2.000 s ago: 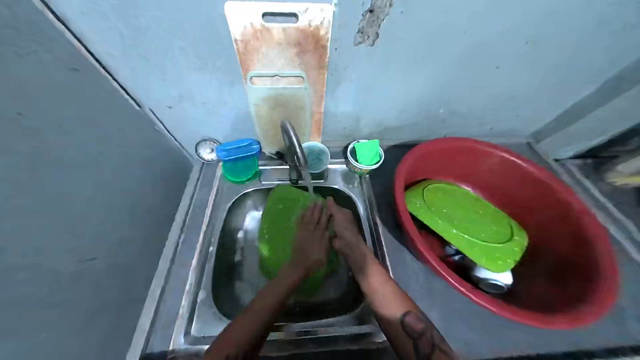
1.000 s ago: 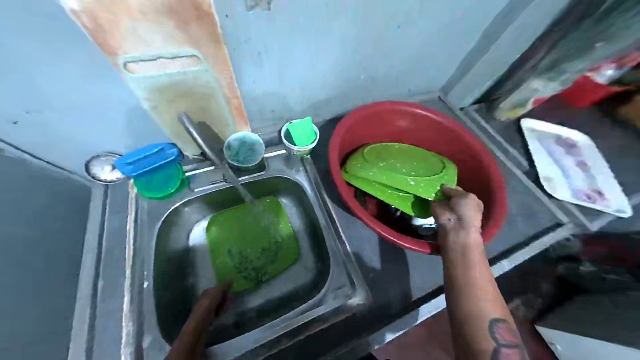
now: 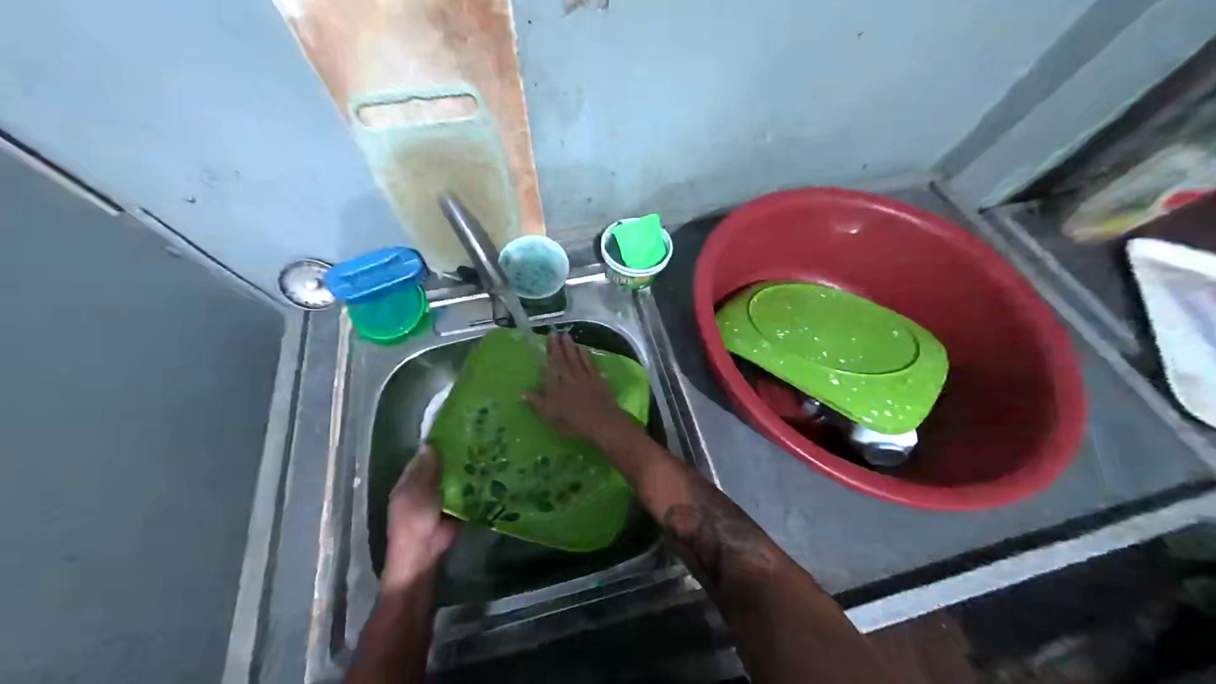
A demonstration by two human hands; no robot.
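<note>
A green plastic plate (image 3: 532,465) with a dark leaf pattern is tilted over the stainless steel sink (image 3: 356,532), under the running faucet (image 3: 480,252). My left hand (image 3: 418,513) grips its lower left edge. My right hand (image 3: 575,389) lies on its upper face with the fingers extended, near the water stream. Other green plates (image 3: 836,347) rest face down in a red plastic basin (image 3: 1016,380) to the right, above a metal item (image 3: 883,445) that is partly hidden.
Behind the sink stand a green container with a blue lid (image 3: 375,275), a cup (image 3: 534,267) and a tub with a green sponge (image 3: 638,245). Cutting boards (image 3: 446,171) lean on the wall. At the left is a small metal dish (image 3: 307,283); a white tray (image 3: 1178,323) lies far right.
My right hand has moved from the green plates in the basin to the plate in the sink. That plate, lower in the sink a second ago, is now raised and tilted in my left hand.
</note>
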